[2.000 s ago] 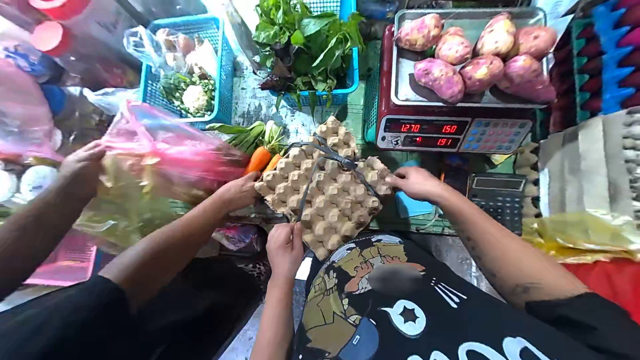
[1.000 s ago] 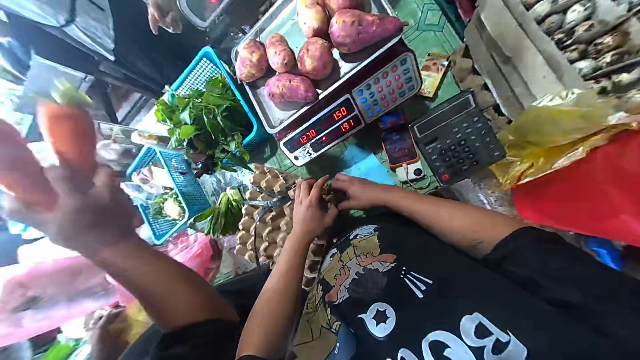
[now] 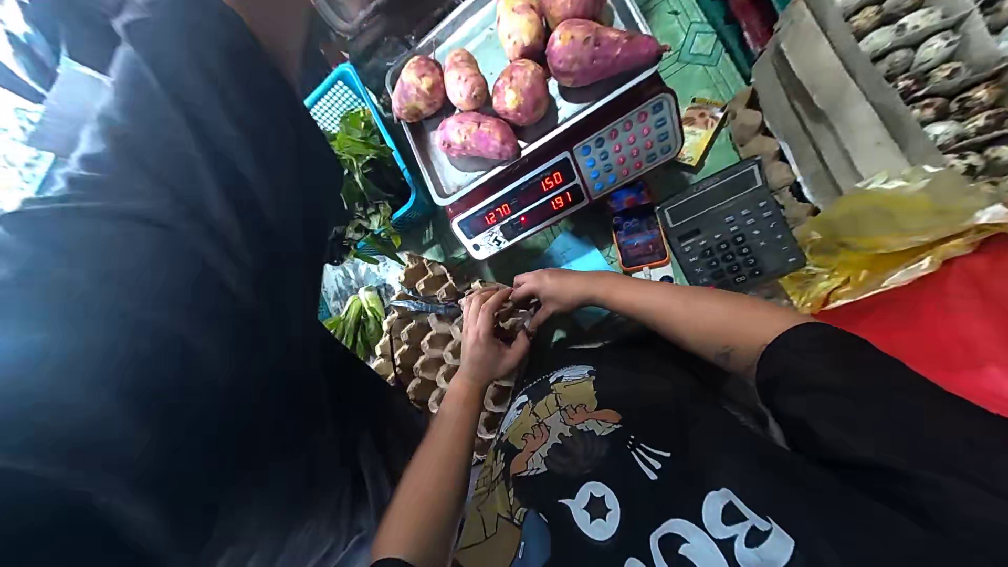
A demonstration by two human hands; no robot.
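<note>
Against the front of my shirt, a brown pulp egg tray [image 3: 429,346] lies tilted, bound with a dark strip [image 3: 425,306]. My left hand [image 3: 490,335] grips the tray's upper right edge, its thumb and fingers bent over it. Close beside it, my right hand [image 3: 555,293] has its fingertips pinched at the same corner. Something small lies between the fingers of both hands, too hidden to name. The tray's left side is covered by another person's dark clothing.
A person in dark clothing [image 3: 173,315] fills the left side. Ahead are a digital scale [image 3: 563,177] with sweet potatoes [image 3: 476,136], a blue basket [image 3: 403,169] of leafy greens, a phone [image 3: 639,238] and a calculator [image 3: 732,228]. Egg trays [image 3: 854,102] and yellow plastic [image 3: 890,236] lie at right.
The view has turned. My right hand has come from the tray's right corner to beside my left hand. The other person, earlier seen lifting carrots at left, now blocks that side with their body.
</note>
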